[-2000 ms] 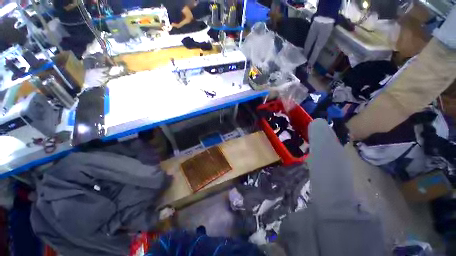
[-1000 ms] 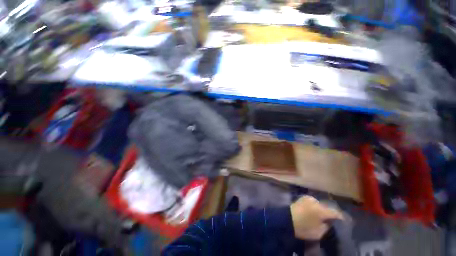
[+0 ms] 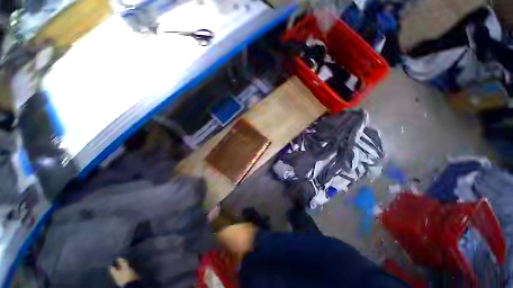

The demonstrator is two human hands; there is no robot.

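Note:
The grey garment pile (image 3: 118, 225) is a large dark grey heap at the lower left, against the blue-edged table. My left hand (image 3: 122, 273) is small at the bottom edge, over the pile's lower part, with its fingertips on the grey cloth. My right hand (image 3: 237, 237) is blurred at the pile's right side, with the dark sleeve coming from the lower right. Its fingers are not clear, and I cannot tell if either hand grips cloth.
A bench (image 3: 287, 107) bears a brown woven mat (image 3: 239, 151). A red crate (image 3: 368, 70) with black and white pieces stands at its far end. Grey and white garments (image 3: 337, 152) lie on the floor. Scissors (image 3: 202, 37) lie on the white table (image 3: 124, 73). A red stool-like object (image 3: 422, 225) is at the right.
The view has swung and tilted. The tall grey piece seen at the right two seconds ago no longer shows there. Both hands are now at the grey pile; one hand showed right of it a second ago.

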